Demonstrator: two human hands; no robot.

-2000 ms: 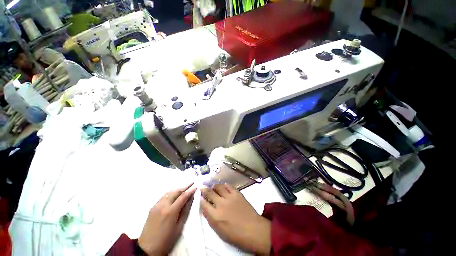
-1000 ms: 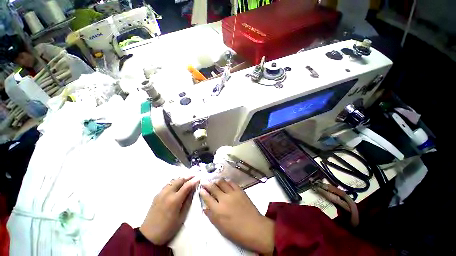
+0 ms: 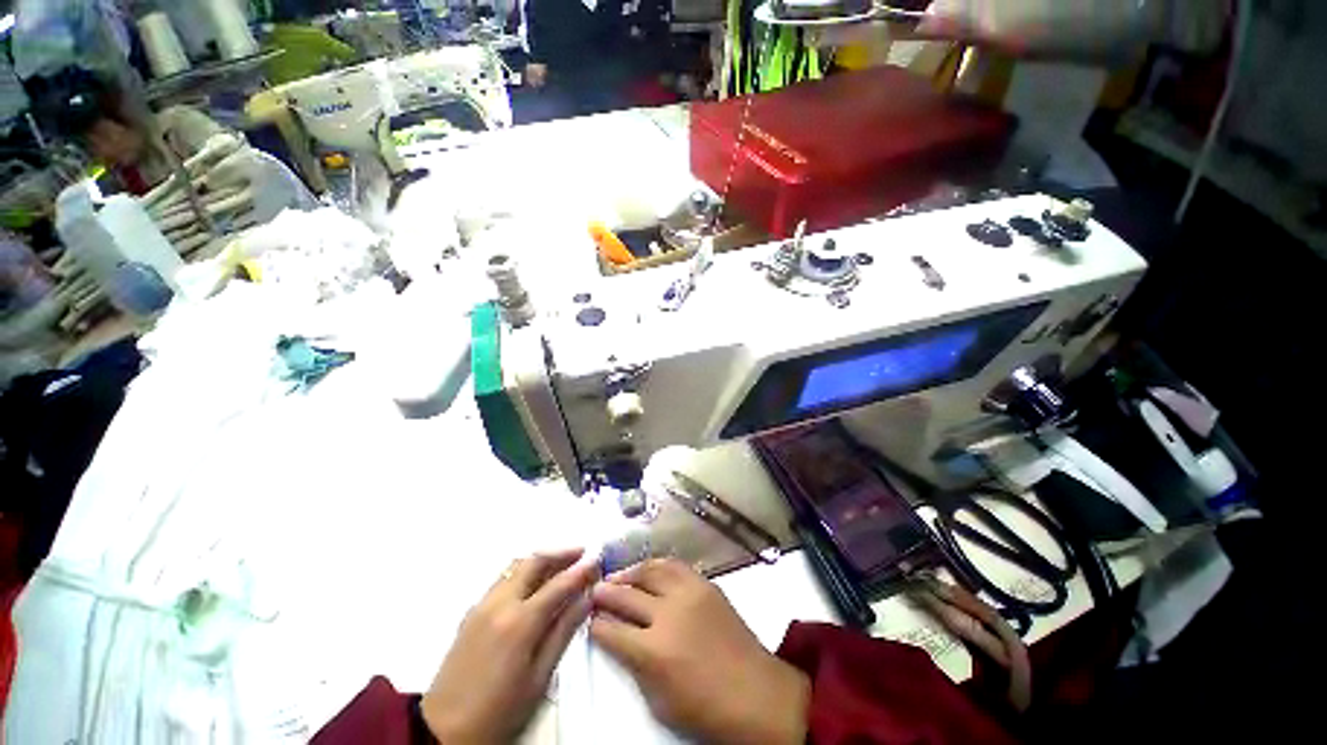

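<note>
White fabric (image 3: 578, 691) lies under both hands and runs up to the presser foot (image 3: 632, 502) of the white sewing machine (image 3: 670, 386). My left hand (image 3: 509, 640) and my right hand (image 3: 691, 640) hold the fabric just in front of the foot, fingertips close together with thumbs and fingers pinched on it. The fabric edges are washed out against the white table. The needle tip is too small and bright to make out.
Slim tweezers or snips (image 3: 723, 520) lie right of the needle. A phone (image 3: 847, 502), a black pen-like tool (image 3: 833, 571) and black-handled shears (image 3: 1007, 542) lie farther right. A red box (image 3: 859, 138) stands behind. White cloth is heaped left, with a teal scrap (image 3: 309, 361). People are beyond.
The view has shifted, so the machine appears lower and farther right. My fingertips are drawn closer together and sit slightly farther from the presser foot. A blurred shape now shows at the top right.
</note>
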